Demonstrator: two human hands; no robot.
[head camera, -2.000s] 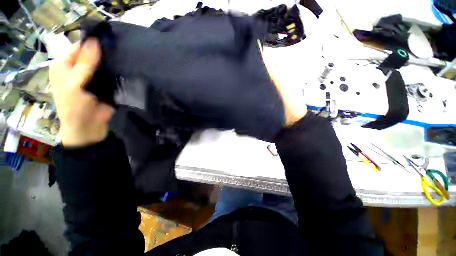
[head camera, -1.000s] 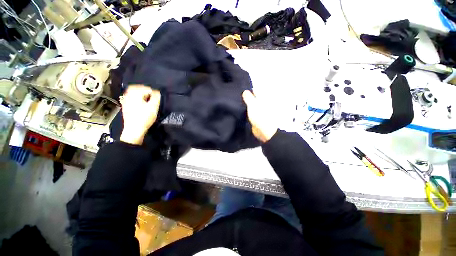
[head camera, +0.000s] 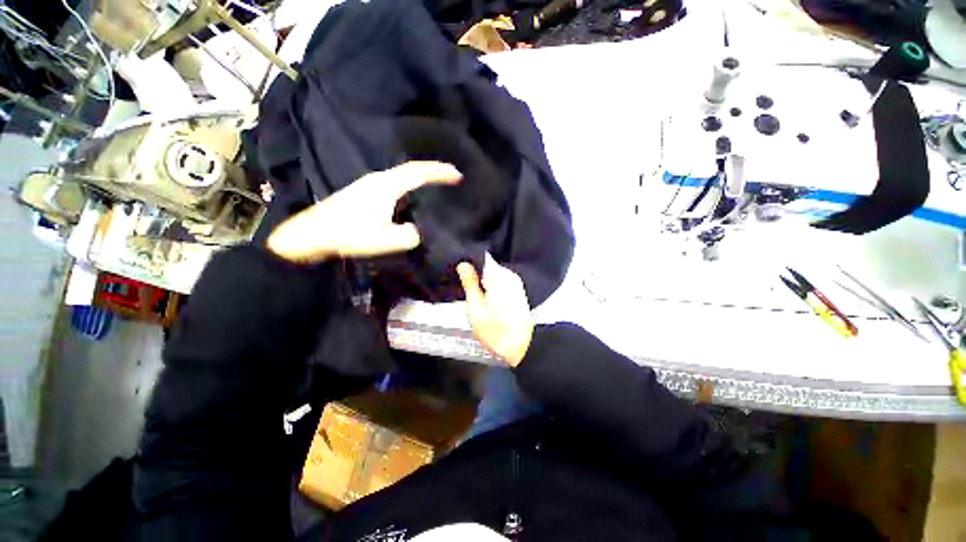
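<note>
A dark navy garment (head camera: 392, 79) lies bunched on the left part of the white table (head camera: 614, 307) and hangs over its front edge. My left hand (head camera: 365, 212) is over the garment with thumb and fingers spread apart, and no cloth shows between them. My right hand (head camera: 498, 309) is at the garment's near edge, with thumb and fingertips pinching the cloth. Part of the garment below my left hand is hidden by my sleeve.
A white sewing machine (head camera: 805, 138) with a black strip (head camera: 900, 159) stands right. Thread snips (head camera: 821, 304), tweezers (head camera: 884, 302) and scissors (head camera: 956, 365) lie near the front edge. A beige machine (head camera: 175, 169) is left. A cardboard box (head camera: 365, 455) is below the table.
The garment has been turned and laid down further back on the table. My left hand has let go and opened over it. My right hand has moved left and toward me, to the near edge.
</note>
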